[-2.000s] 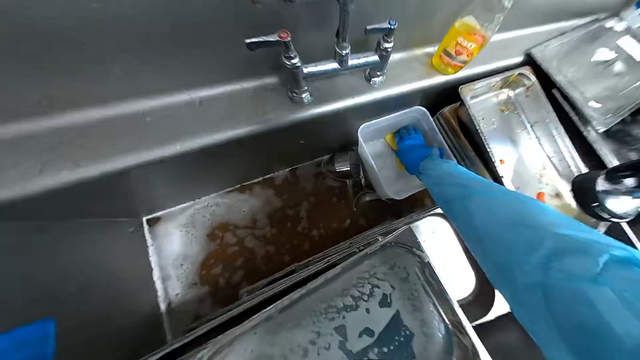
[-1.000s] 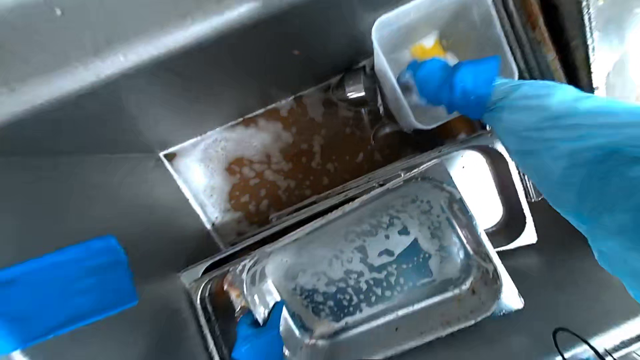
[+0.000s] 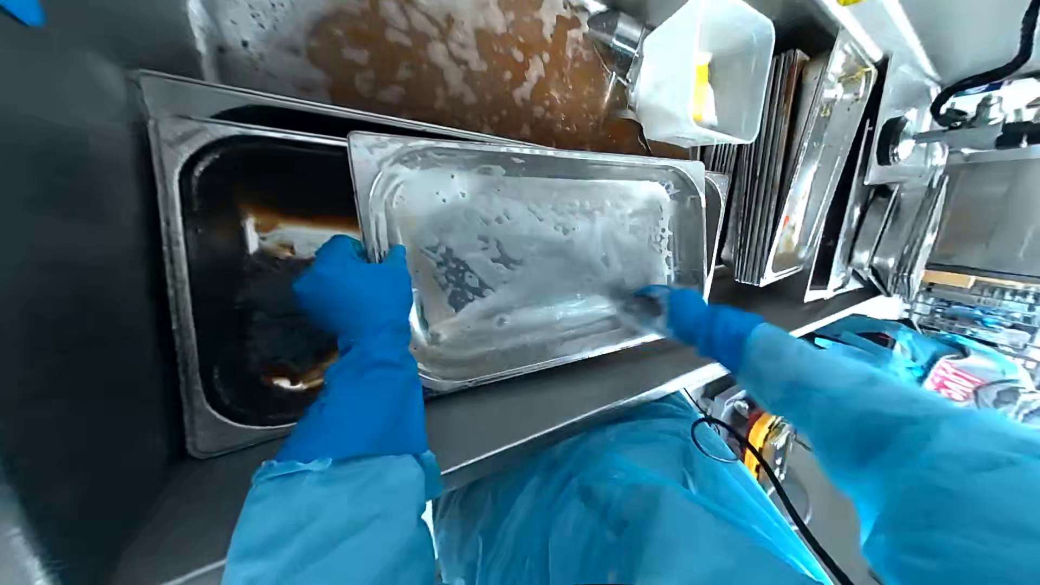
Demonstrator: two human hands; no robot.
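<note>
A shallow stainless-steel pan, wet with suds, lies tilted over a deeper, stained steel pan in the sink. My left hand, in a blue glove, grips the shallow pan's left rim. Over that pan's lower right part, my blurred right hand holds a greyish scrubber against the surface; its exact kind is unclear. A white plastic tub stands beyond the pan's upper right corner, with a yellow and white sponge inside.
Brown, foamy water fills the basin part behind the pans, beside a metal drain fitting. Steel trays stand on edge to the right. The sink's front edge runs before my apron, and a black cord hangs beyond it.
My right hand has left the white tub and is now on the shallow pan. The sponge stays in the tub. My left hand now holds the pan's rim. The view has shifted strongly.
</note>
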